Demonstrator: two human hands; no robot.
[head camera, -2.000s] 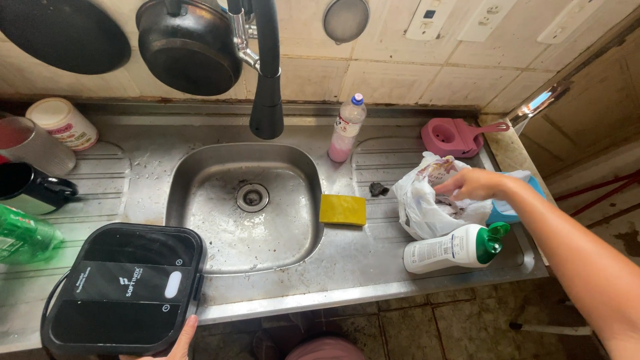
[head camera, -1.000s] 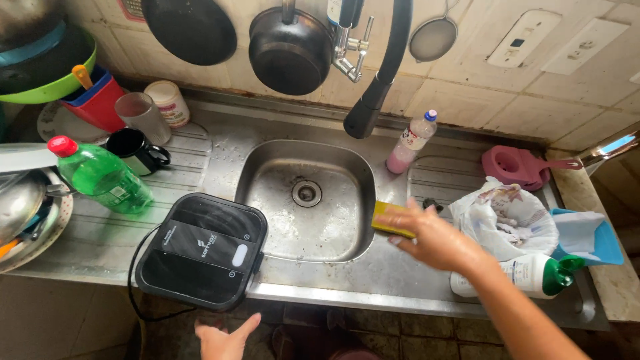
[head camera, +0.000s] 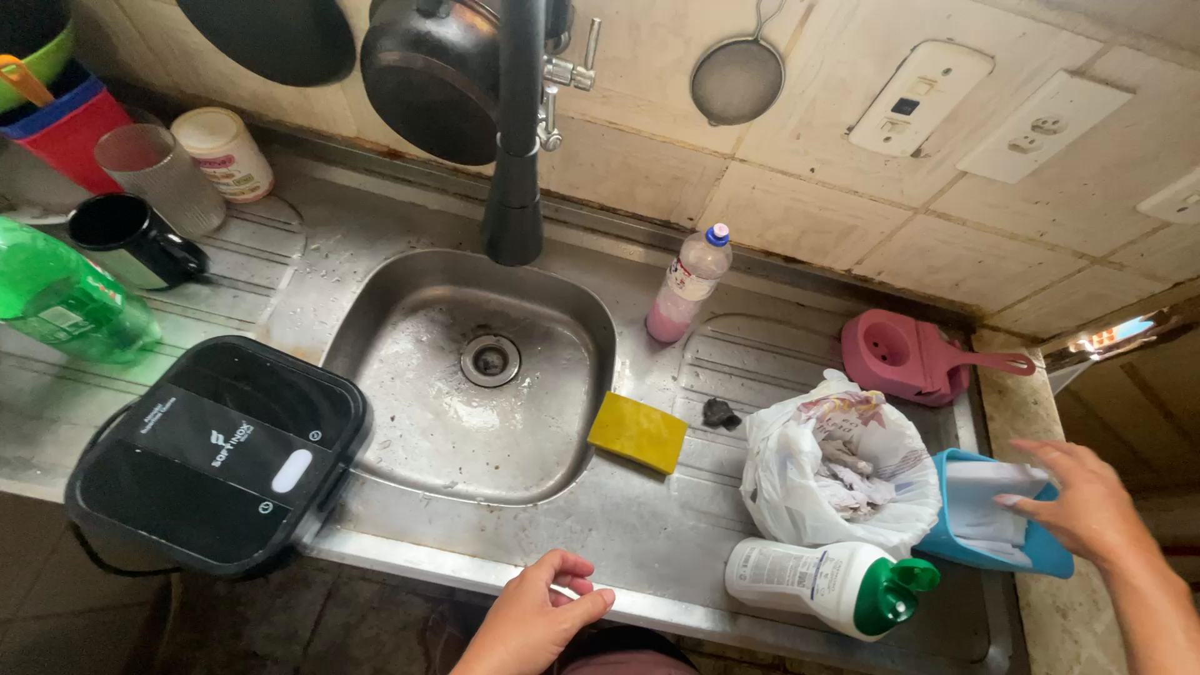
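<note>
My left hand (head camera: 548, 609) is empty, fingers curled but apart, over the front edge of the steel counter. At the right, my right hand (head camera: 1078, 497) reaches over a blue plastic holder (head camera: 1050, 553) with white papers or napkins in it; its fingers are apart. Left of the holder sits a white plastic bag (head camera: 787, 469) with refuse inside, and in front of it a white bottle with a green cap (head camera: 806, 581) lies on its side. A yellow sponge (head camera: 639, 433) rests flat at the right rim of the sink (head camera: 450, 412). A black sandwich-maker-like appliance (head camera: 187, 469) stands left of the sink.
A bottle of pink liquid (head camera: 689, 286) stands behind the sponge, a pink plastic holder (head camera: 891, 352) at the back right. Under the black faucet (head camera: 514, 197) lies the basin. A green bottle (head camera: 66, 295), black mug (head camera: 131, 244) and jar (head camera: 220, 155) stand left; a dark scrap (head camera: 720, 414) lies by the sponge.
My right hand has let go of the sponge and moved right to the blue holder. My left hand, at the appliance two seconds ago, is away from it.
</note>
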